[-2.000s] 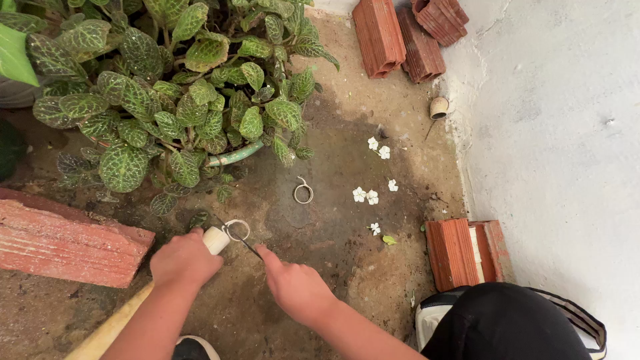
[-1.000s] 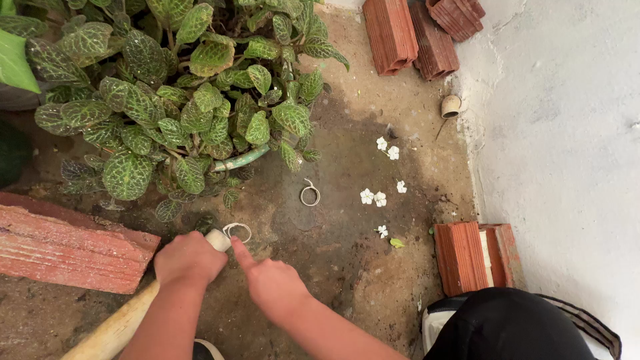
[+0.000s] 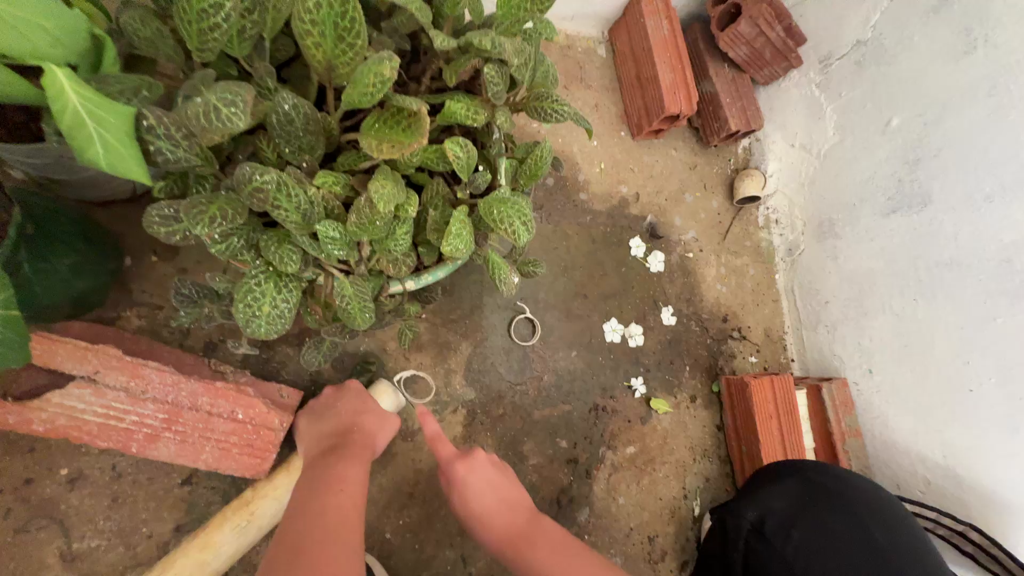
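My left hand (image 3: 346, 424) is closed around a pale wooden pole (image 3: 232, 520) near its rounded end. Beside that end lies a thin whitish coiled ring (image 3: 416, 387) of wire or cord. My right hand (image 3: 480, 488) has its index finger stretched toward the ring's lower edge, with the fingertip close to it or touching; the other fingers are curled, and whether they hold anything is hidden. A second, similar coil (image 3: 525, 328) with a short tail lies on the wet concrete floor, up and to the right of my hands.
A leafy potted plant (image 3: 368, 184) fills the upper left. A large brick (image 3: 160, 408) lies left of the pole. Hollow bricks (image 3: 654, 72) stand at the top right, more bricks (image 3: 764, 424) by the white wall (image 3: 920, 240). White flowers (image 3: 634, 334) dot the floor; my knee (image 3: 824, 520) is lower right.
Two seconds ago a thin dark tool showed at my right hand, reaching to the ring by the pole; now only the extended index finger shows there. My left hand keeps its hold on the pole.
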